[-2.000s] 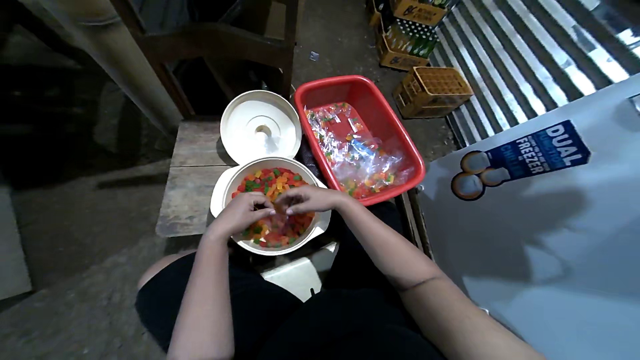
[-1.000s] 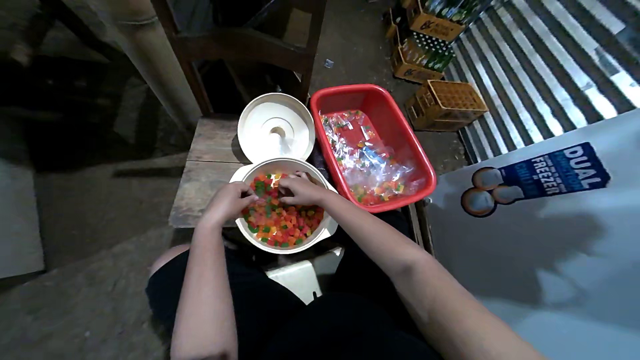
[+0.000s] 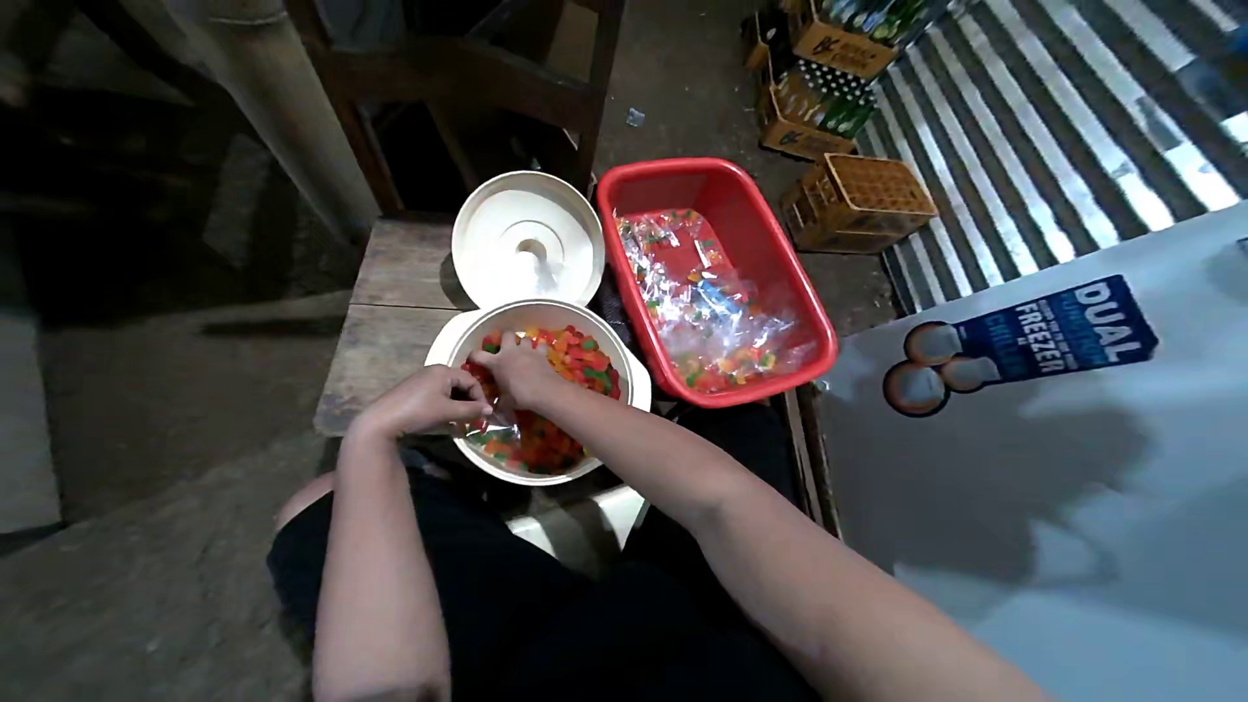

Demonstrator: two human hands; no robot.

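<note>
A round white plastic container (image 3: 639, 388) holds many small red, orange, green and yellow candies (image 3: 585, 363). At its left side my left hand (image 3: 429, 400) pinches a small clear plastic bag (image 3: 500, 426) between thumb and fingers, over the candies. My right hand (image 3: 517, 372) reaches into the container just beside it, fingers down at the candies; whether it holds any is hidden. Beyond the container lies its round white lid (image 3: 487, 234), inner side up. To the right a red plastic basin (image 3: 814, 322) contains clear bags of candies (image 3: 717, 312).
The container stands on a wooden bench (image 3: 375, 336) in front of my knees. A white chest freezer (image 3: 985, 497) with printed lettering is close on the right. Farther off are plastic bottle crates (image 3: 858, 205), a corrugated metal sheet (image 3: 1033, 146) and a dark wooden chair (image 3: 458, 73).
Both hands have moved toward the container's left side. A clear bag now shows at my left hand. The view has shifted somewhat.
</note>
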